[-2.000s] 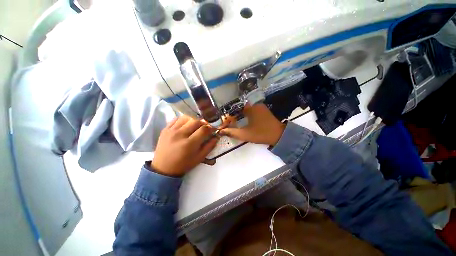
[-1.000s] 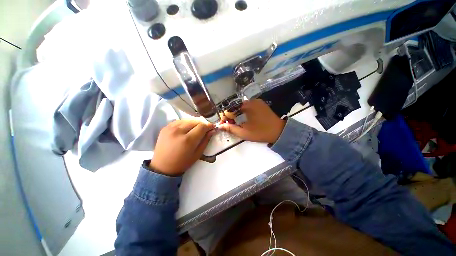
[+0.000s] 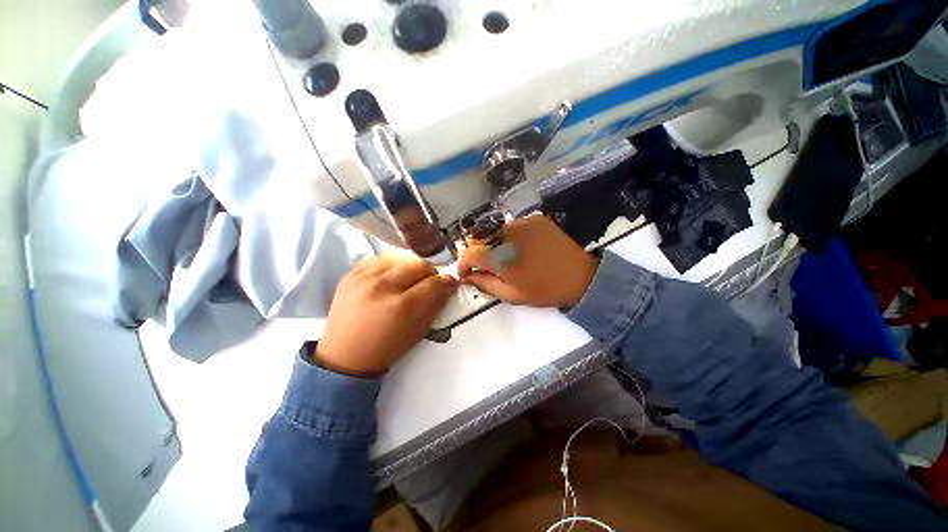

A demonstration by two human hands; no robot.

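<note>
The white sewing machine (image 3: 457, 78) with a blue stripe spans the top. My left hand (image 3: 383, 312) is just left of the needle area, fingertips pinched on a small whitish fabric edge (image 3: 454, 272). My right hand (image 3: 535, 262) is right of it, thumb and fingers bent at the same edge beside the presser foot (image 3: 473, 223). The fingers hide most of the edge. A large pale grey-blue garment piece (image 3: 275, 255) lies crumpled left of my left hand.
Black fabric pieces (image 3: 702, 208) and clear plastic (image 3: 598, 171) lie under the machine arm. A black phone (image 3: 819, 182) with a white cable is at the right. A blue bin (image 3: 844, 301) is below it. White earphone cord (image 3: 567, 468) hangs over the brown apron (image 3: 624, 483).
My right hand's fingers have shifted and curled near the needle, and the fingertips of both hands have moved slightly. The garment piece at left stays crumpled in place.
</note>
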